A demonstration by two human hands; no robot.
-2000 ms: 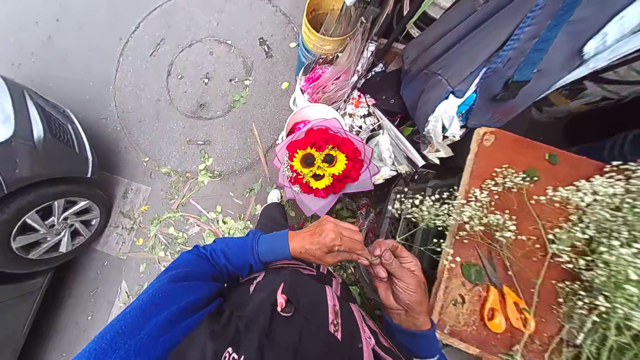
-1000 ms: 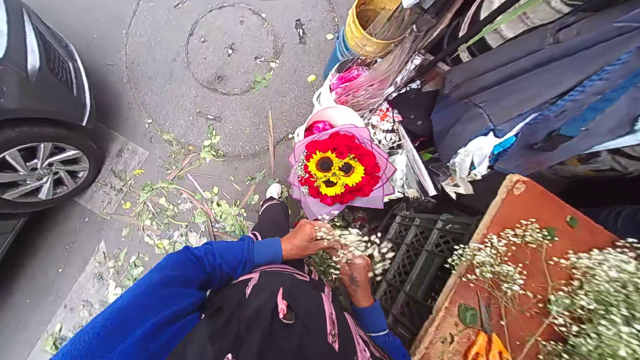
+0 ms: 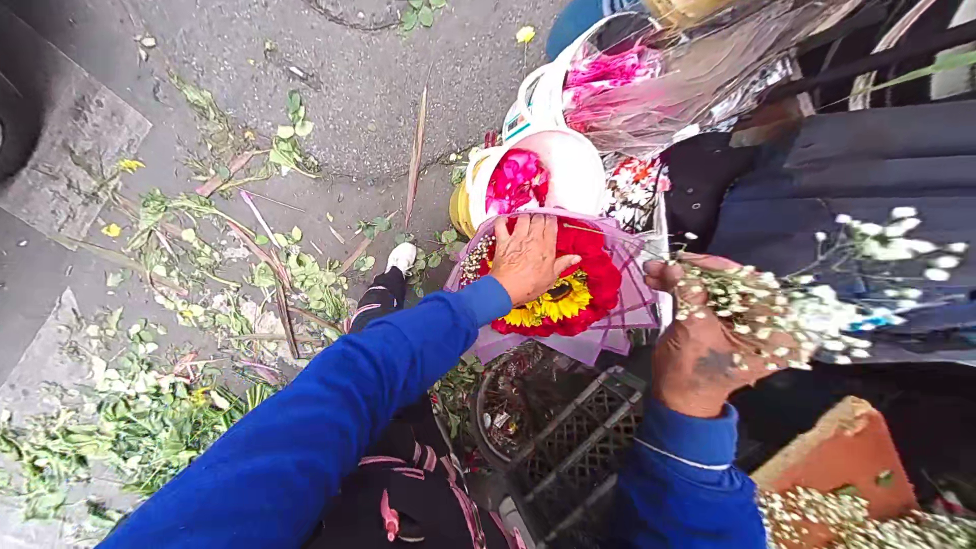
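Note:
My left hand (image 3: 526,259) lies with spread fingers on the upper left of a round bouquet of red flowers (image 3: 602,267) with yellow sunflowers (image 3: 560,299); whether its fingertips grip a stem there is hidden. Purple mesh wrap (image 3: 610,332) surrounds the bouquet. Small white baby's breath (image 3: 474,259) shows at the bouquet's left edge, beside my fingers. My right hand (image 3: 705,354), right of the bouquet, is closed around a bunch of baby's breath (image 3: 816,313), its fingertips close to the wrap's right edge.
White buckets (image 3: 568,164) with pink petals stand beyond the bouquet. A black plastic crate (image 3: 583,442) is below it. An orange board (image 3: 862,450) with more baby's breath (image 3: 854,522) lies at lower right. Cut leaves and stems (image 3: 175,419) litter the pavement at left.
My left hand has moved from near my lap onto the bouquet. My right hand has moved up and right with the baby's breath. The view has shifted closer to the bouquet.

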